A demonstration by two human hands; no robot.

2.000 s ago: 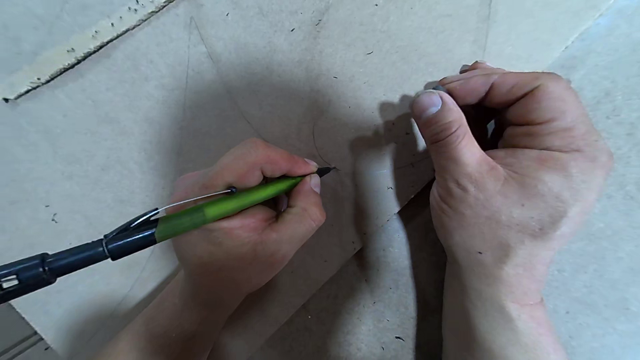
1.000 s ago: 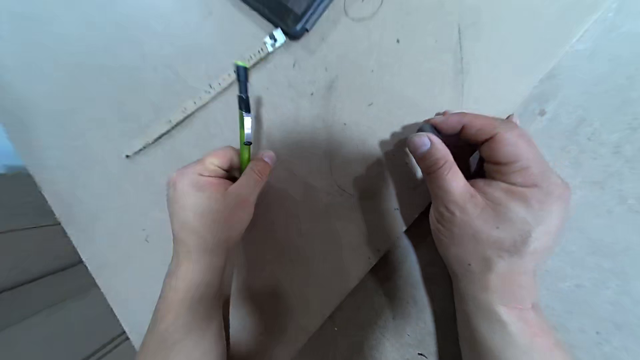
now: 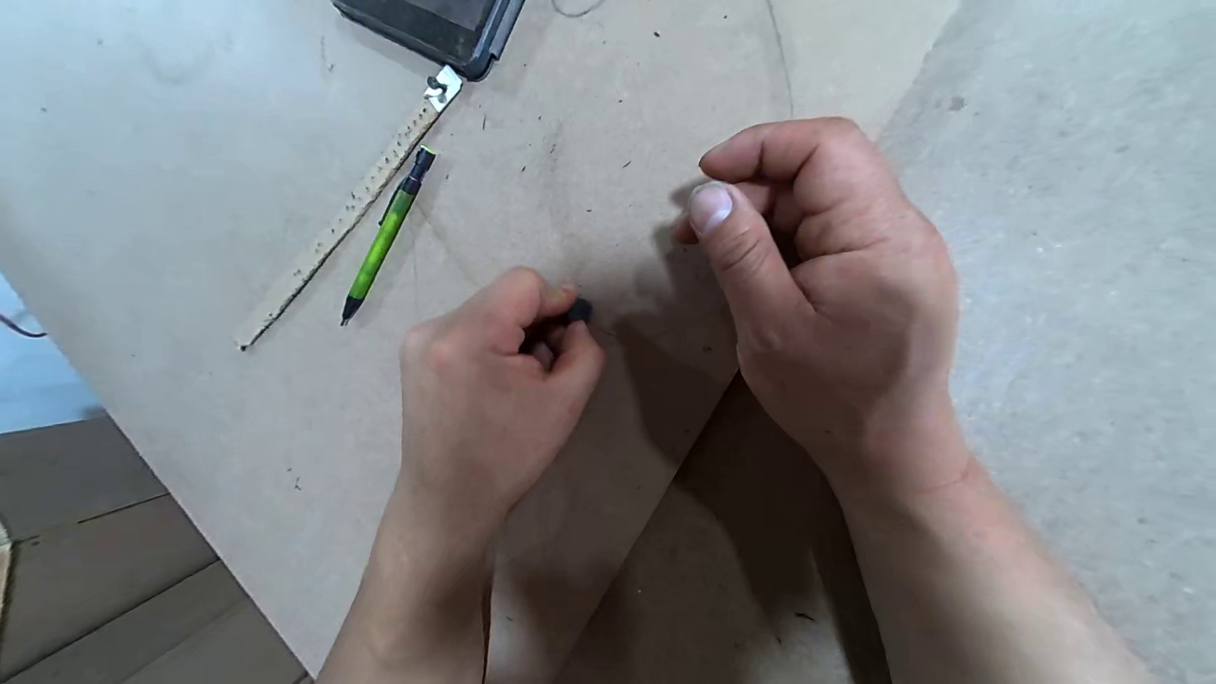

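My left hand (image 3: 499, 380) pinches a small dark block (image 3: 579, 311), perhaps an eraser, against a brown board (image 3: 532, 228) that carries faint pencil lines. Most of the block is hidden by the fingers. To the right, my right hand (image 3: 836, 275) hovers over the board's edge, its thumb and curled fingers apart, with nothing visible between them. A green and black mechanical pencil (image 3: 382, 237) lies on the board to the left of my left hand. Beside the pencil lies a narrow, pale, worn strip (image 3: 337, 223), with a metal piece (image 3: 444, 87) at its upper end.
A dark device in a case (image 3: 427, 24), like a tablet, rests at the top of the board, close to the metal piece. A grey surface (image 3: 1073, 285) extends on the right. Brown wood-like panels (image 3: 104, 551) show beyond the board's lower left edge.
My left hand has let go of the green pencil, which now lies on the board, and holds a small dark block. The small dark thing between my right hand's fingers is gone from there.
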